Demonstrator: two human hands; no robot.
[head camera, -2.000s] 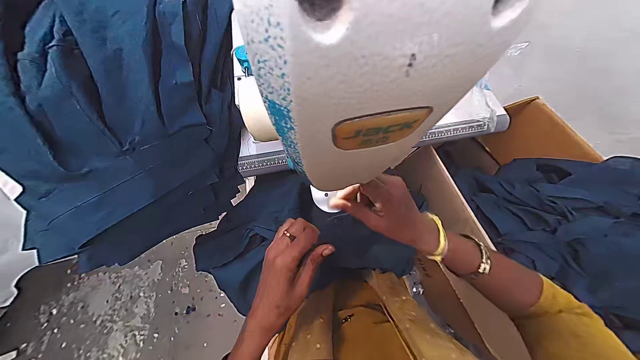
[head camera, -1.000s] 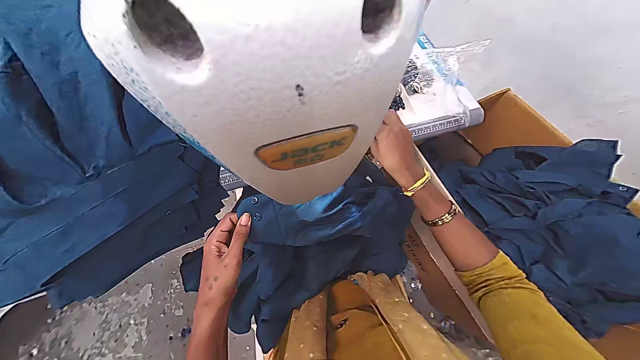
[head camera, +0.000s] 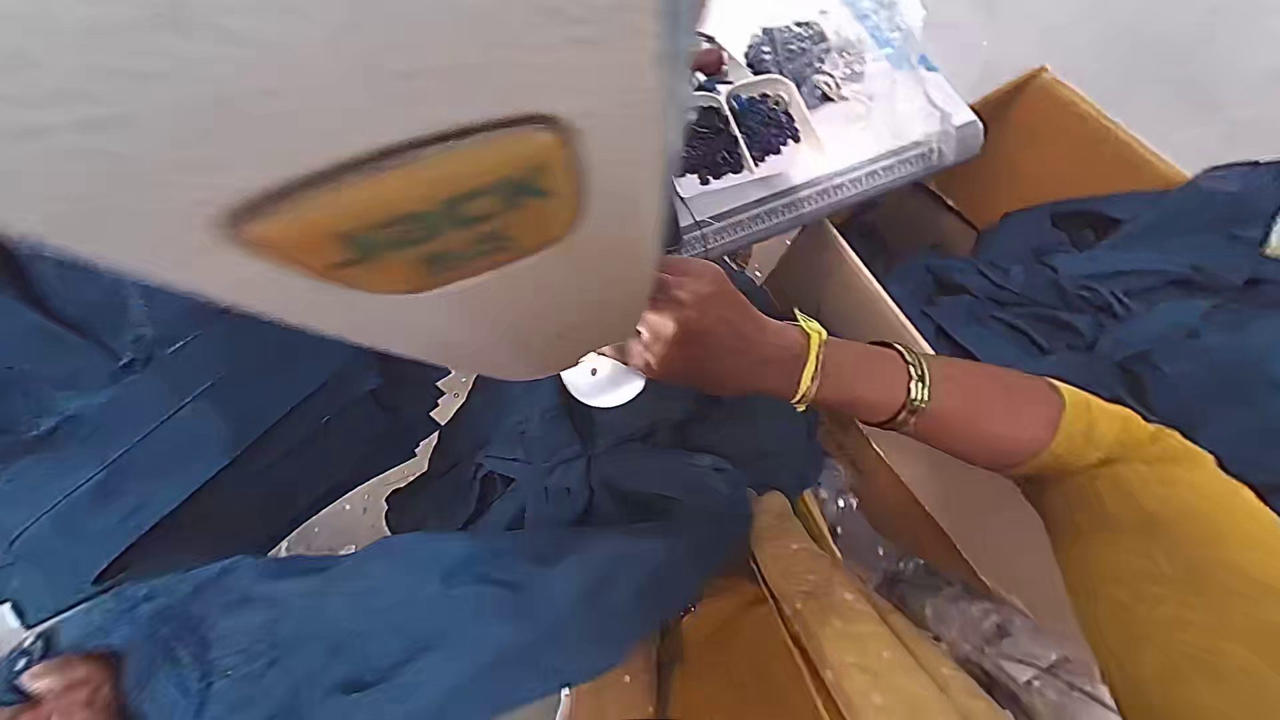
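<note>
A white Jack sewing machine head (head camera: 430, 200) fills the upper left and hides what lies behind it. My right hand (head camera: 700, 325) is at its lower right edge, fingers bent beside a round white disc (head camera: 603, 380); whether they hold anything is hidden. Low at the left edge, my left hand (head camera: 75, 685), blurred and partly cut off, grips one end of a navy blue garment piece (head camera: 400, 610). The cloth stretches from there across my lap to the dark fabric under the machine.
Stacked navy fabric (head camera: 180, 400) hangs at the left. A cardboard box (head camera: 1070, 130) with crumpled navy garments (head camera: 1120, 300) stands at the right. White trays of dark buttons (head camera: 765, 120) and a plastic bag of small dark pieces (head camera: 800, 55) rest on the machine table (head camera: 900, 150).
My left hand has moved to the lower left, drawing the garment piece out with it. My right hand has come back from beside the button trays to the disc. The view has shifted closer to the machine.
</note>
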